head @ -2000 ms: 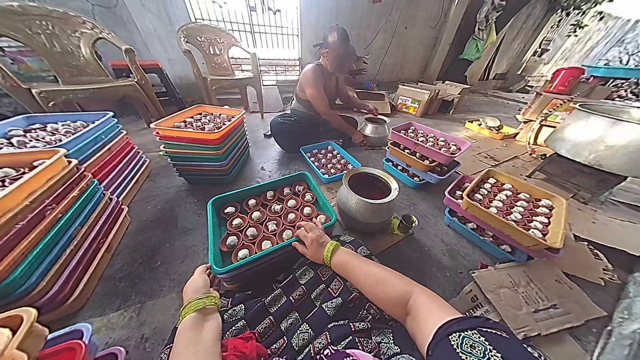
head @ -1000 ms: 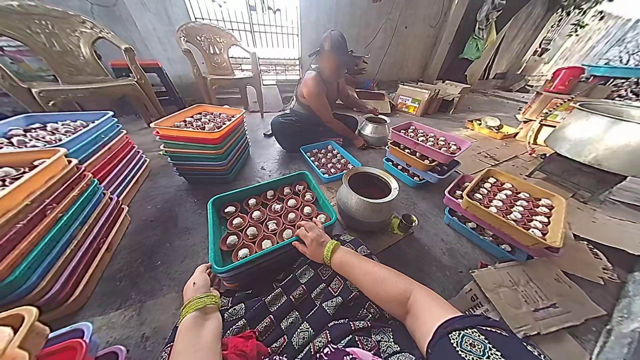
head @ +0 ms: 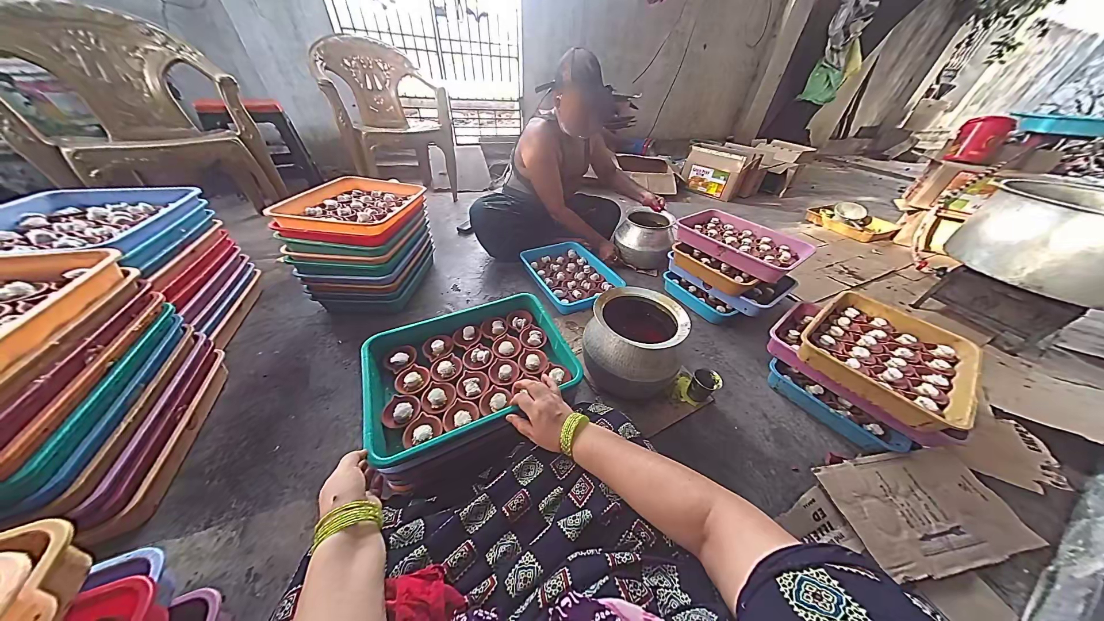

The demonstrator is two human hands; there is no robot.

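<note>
A green plastic tray tops a stack of trays in front of me and holds rows of small clay cups, each with a white tuft in it. My left hand is at the stack's near left corner, its fingertips partly hidden by the rim. My right hand rests at the near right edge, fingers over the rim beside the cups; whether it grips is unclear. Just beyond it stands a round metal pot of dark liquid, with a small metal cup at its right.
Tall stacks of coloured trays stand at the left, another stack behind. A seated person works by a second metal pot and a blue tray. Filled trays, flattened cardboard and a large vessel are at the right.
</note>
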